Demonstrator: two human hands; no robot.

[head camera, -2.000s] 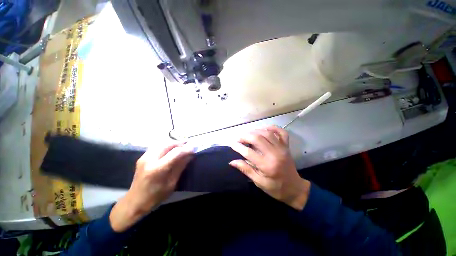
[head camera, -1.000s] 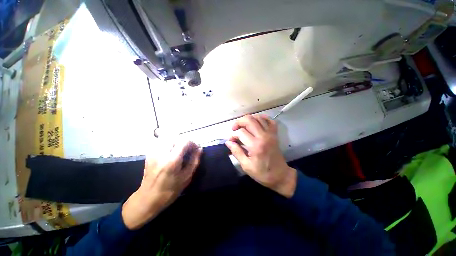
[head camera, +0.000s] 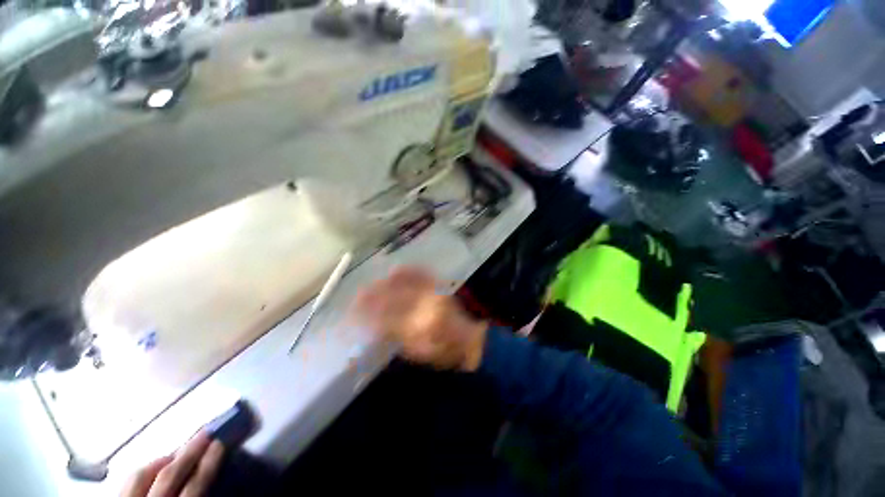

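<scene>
My left hand (head camera: 180, 471) is cut off by the bottom edge at the lower left. Its fingers are on the black strip (head camera: 233, 425), of which a short end shows. My right hand (head camera: 417, 315) is blurred over the front edge of the table, right of the white-handled awl (head camera: 333, 281). Its fingers are too blurred to tell whether they hold anything. The awl lies on the table with its thin shaft towards me. The white sewing machine (head camera: 262, 107) with JACK lettering spans the upper left.
Dark red snips (head camera: 412, 228) lie beside the machine base. A black and neon-green garment (head camera: 621, 301) lies right of the table. A blue crate (head camera: 762, 413) stands at the lower right. Other tables and blurred items are behind, above the green floor (head camera: 723, 262).
The view has swung right. My right hand has left the black strip and is apart from it. Much less of the strip shows, at the lower left by my left hand.
</scene>
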